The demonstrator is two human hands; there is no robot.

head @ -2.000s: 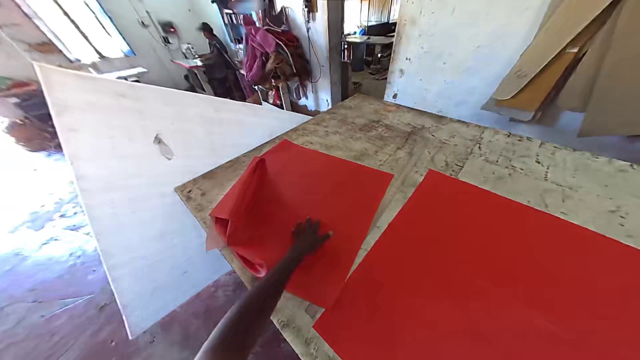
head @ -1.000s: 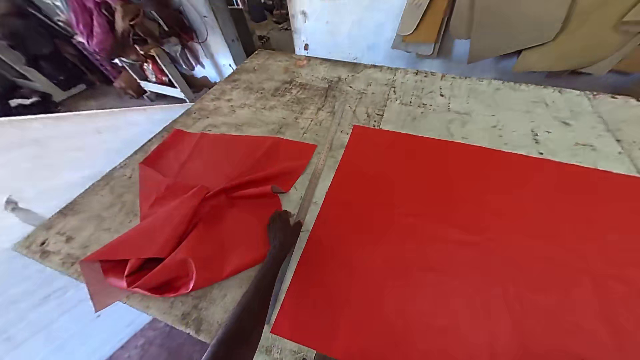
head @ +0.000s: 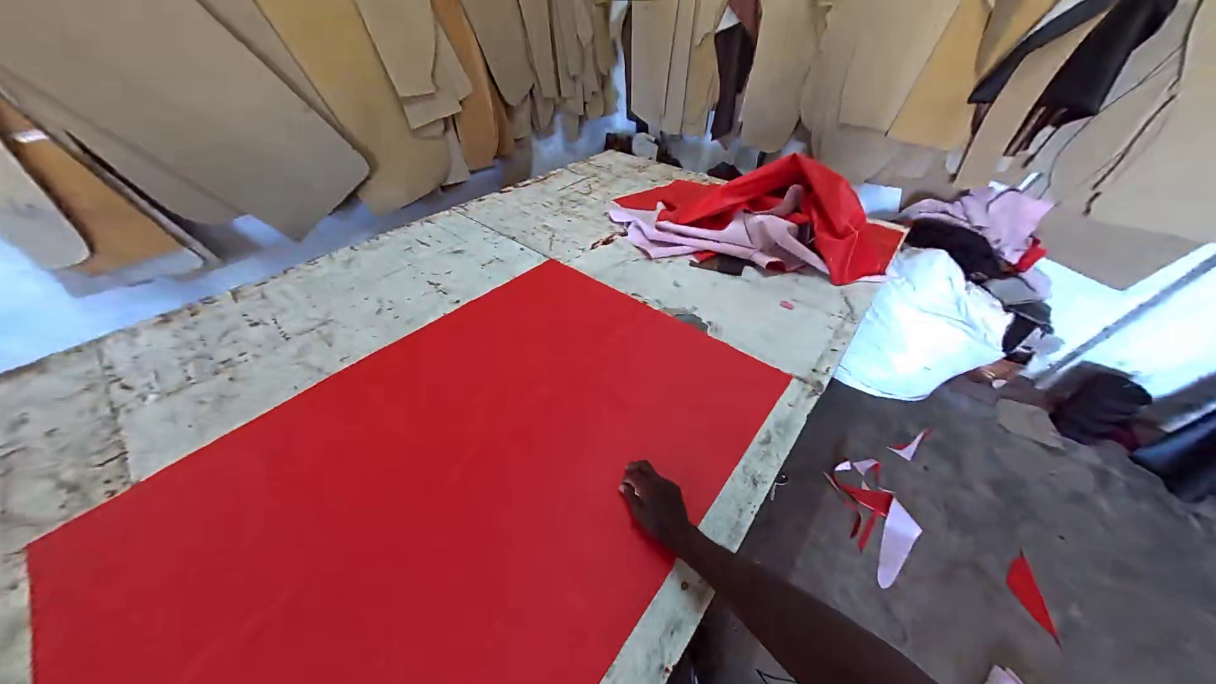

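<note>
A large red sheet (head: 408, 475), leather-like, lies flat on the worn wooden table (head: 380, 332). My right hand (head: 654, 499) rests on this sheet near its right-hand edge, with the forearm coming in from the lower right. Its fingers are bent and close together; the palm side is hidden, so whether anything is under them cannot be told. My left hand is out of view. Farther back on the table lies a crumpled heap of red material (head: 807, 214) with a pale pink underside (head: 741, 237).
Brown card-like patterns (head: 237, 104) hang along the walls behind the table. Beyond the table's right end are a white bag or cloth (head: 926, 328) and piled fabric (head: 988, 218). Red and pink offcuts (head: 893, 541) lie on the grey floor (head: 950, 617).
The view has swung far to the right. My left hand, earlier on the smaller red piece and then beside it, has gone out of view with that piece. My right hand now shows on the large sheet.
</note>
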